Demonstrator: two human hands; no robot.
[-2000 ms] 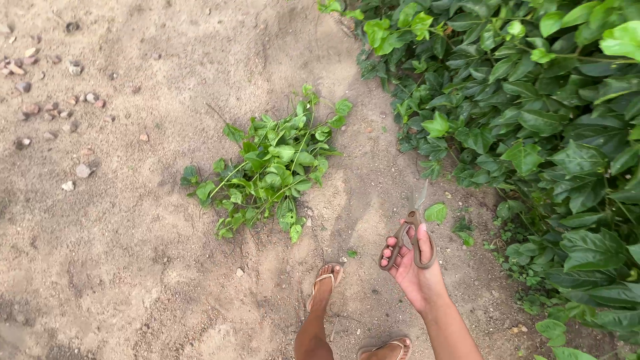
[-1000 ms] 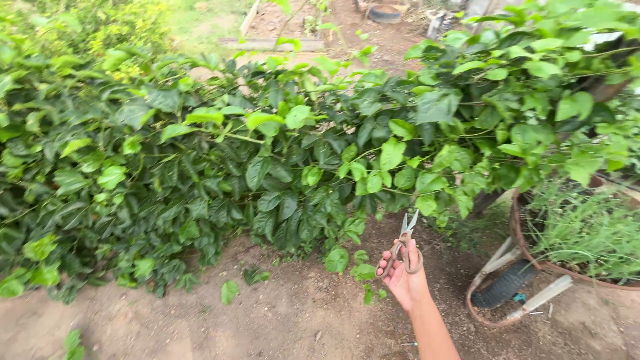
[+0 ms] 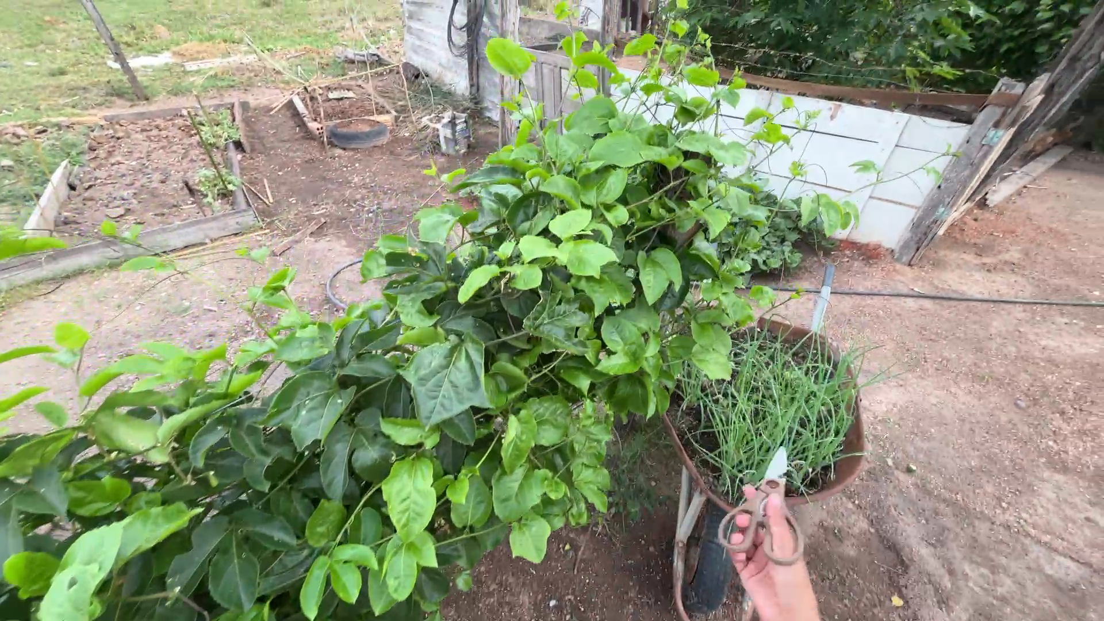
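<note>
At the lower right, my right hand holds a pair of scissors by its brown loop handles, with the blades pointing up and looking closed together. Behind the scissors stands a rusty wheelbarrow planted with thin green grass-like plants. A dense leafy vine spreads from the lower left to the upper middle, left of my hand and not touching it. My left hand is out of the picture.
A hose runs over the dirt behind the wheelbarrow. White panels and leaning wooden posts stand at the back right. A board-edged garden bed and a tire lie at the upper left.
The view has swung up from the ground and across to the vine and wheelbarrow. The scissor blades, apart one second ago, now look closed. My right hand still holds the scissors.
</note>
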